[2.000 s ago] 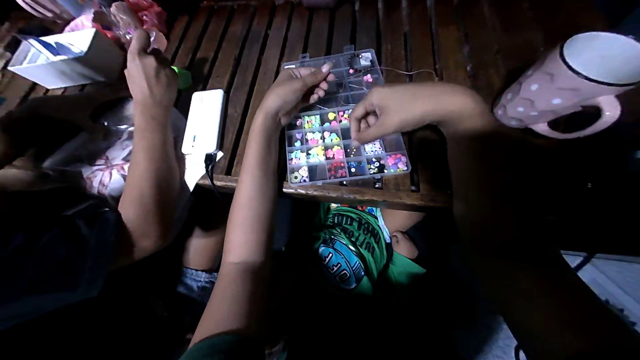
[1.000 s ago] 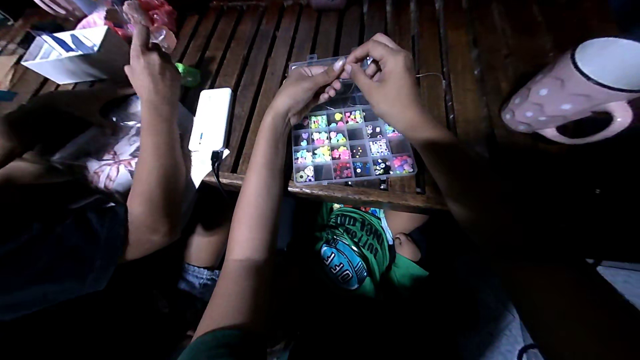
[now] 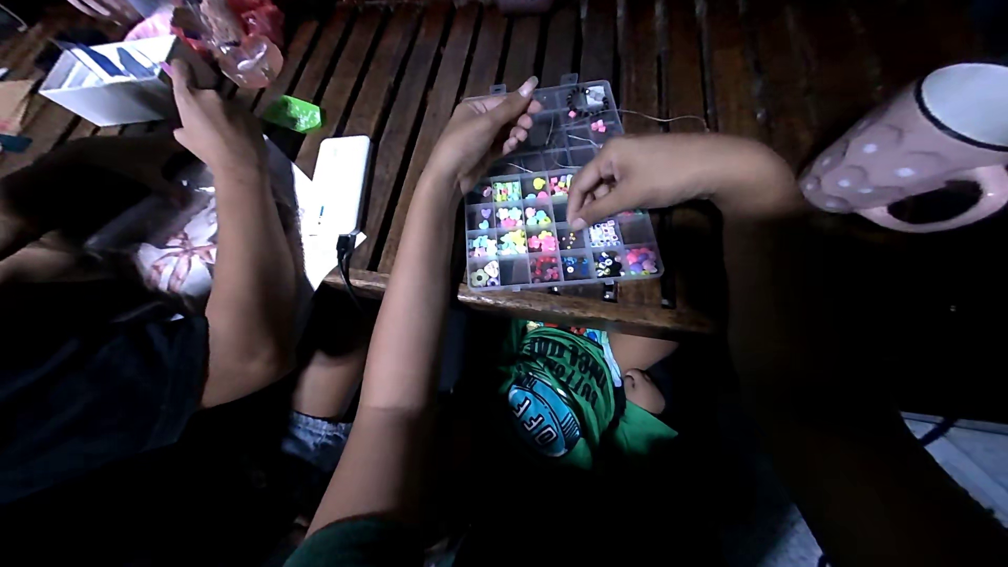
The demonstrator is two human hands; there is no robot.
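Note:
A clear plastic compartment box (image 3: 516,277) of colored beads lies at the edge of a slatted wooden table, its lid folded back. Above the lid's left side is my left hand (image 3: 484,130), thumb and index finger pinched on a thin cord (image 3: 524,168) that is only partly visible. My right hand (image 3: 618,177) reaches down over the right part of the box, its fingertips at a compartment of small gold-toned beads (image 3: 570,239); whether a bead is between them cannot be told. A dark beaded ring (image 3: 578,101) and pink beads (image 3: 598,126) rest in the lid.
A pink dotted mug (image 3: 874,153) stands at the right. To the left are a white power bank (image 3: 340,185) with a cable, a green piece (image 3: 294,114) and a white box (image 3: 106,98). Another person's hand (image 3: 216,126) touches that box. Someone in a green shirt is below the table edge.
My right hand has moved from beside my left hand down to the bead compartments. The other person's hand has lowered to the white box.

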